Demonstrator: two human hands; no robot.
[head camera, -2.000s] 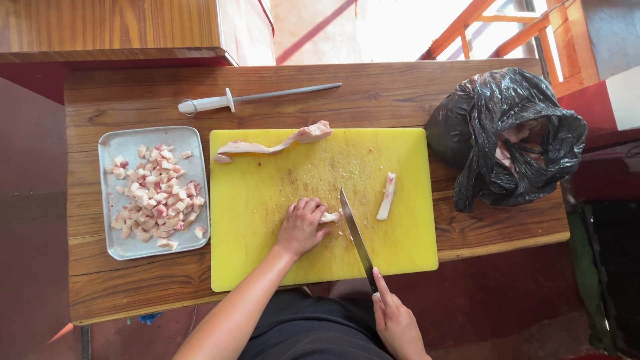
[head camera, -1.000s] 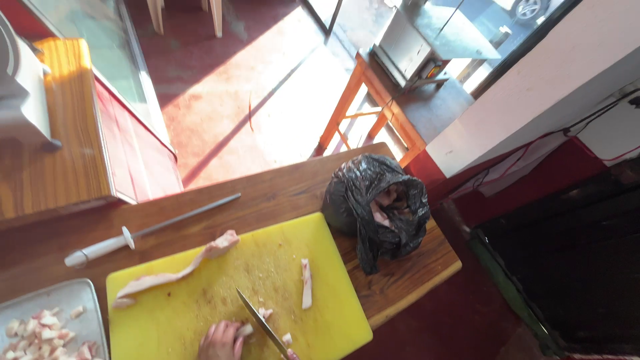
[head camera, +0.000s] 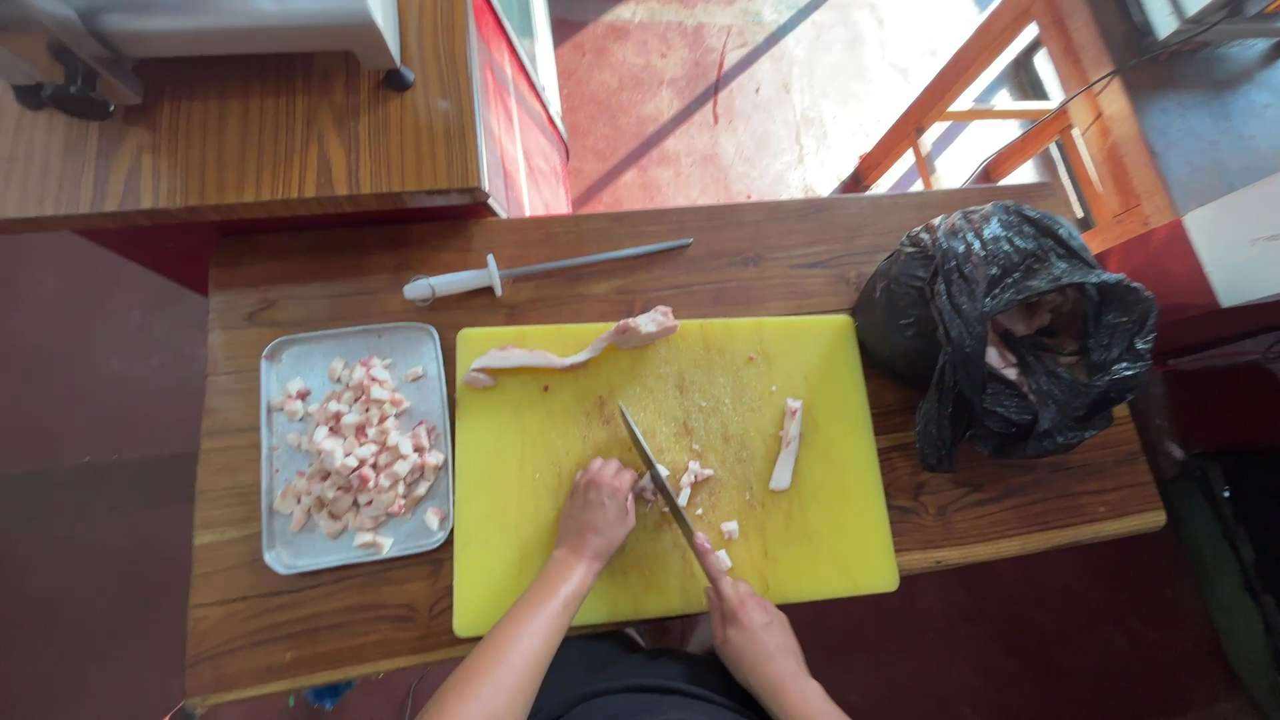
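On the yellow cutting board (head camera: 800, 550), my left hand (head camera: 597, 510) has its fingertips on a small piece of pale fatty meat (head camera: 650, 483). My right hand (head camera: 745, 615) grips a kitchen knife (head camera: 655, 470), its blade angled up and left across that piece. Small cut bits (head camera: 693, 475) lie just right of the blade, with cubes (head camera: 729, 529) nearer the handle. A short strip of fat (head camera: 787, 445) rests at the board's right side, and a long strip (head camera: 560, 357) lies along its upper left edge. Diced fatty meat (head camera: 370, 450) is heaped on a metal tray (head camera: 268, 440) left of the board.
A honing steel with a white handle (head camera: 450, 285) lies behind the board. At the right of the wooden table (head camera: 780, 265) stands an open black plastic bag (head camera: 960, 300) with meat inside. A wooden counter (head camera: 300, 150) bearing a grey appliance (head camera: 240, 30) is at the upper left.
More cut bits lie right of the blade than two seconds ago. The view swung up toward the doorway and came back down. Both hands remain at the board.
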